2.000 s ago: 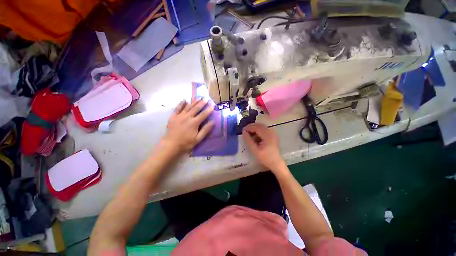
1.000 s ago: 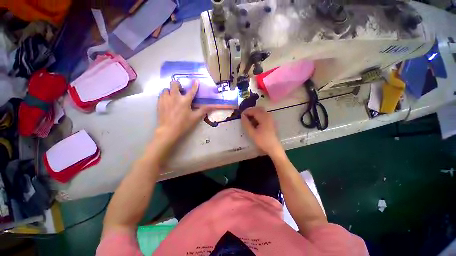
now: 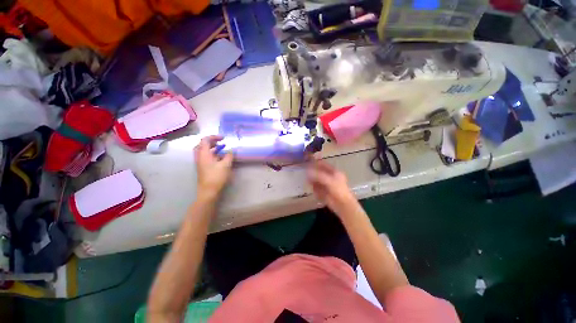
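The blue-purple plastic sewing template point(image 3: 256, 137) lies on the bed under the head of the sewing machine point(image 3: 379, 82), washed out by the needle light. The presser foot and needle point(image 3: 292, 126) are over its right part. My left hand point(image 3: 213, 165) is at the template's left edge, fingertips on its corner. My right hand point(image 3: 327, 183) is just below and right of the needle, fingers curled and blurred; whether it holds anything cannot be told. Pink and red sewn pieces point(image 3: 354, 122) lie right of the needle, beside black-handled scissors point(image 3: 384, 154).
Two stacks of red and pale cut pieces lie at left, an upper one point(image 3: 155, 121) and a lower one point(image 3: 108, 194). A tied red bundle point(image 3: 79, 137) is at far left. Spare templates and a grey-white sheet point(image 3: 207, 64) lie behind. A yellow object point(image 3: 466, 137) stands at right.
The template has turned from upright to lengthwise across the bed. My left hand has moved from on top of it to its left edge. My right hand has dropped slightly from the needle area.
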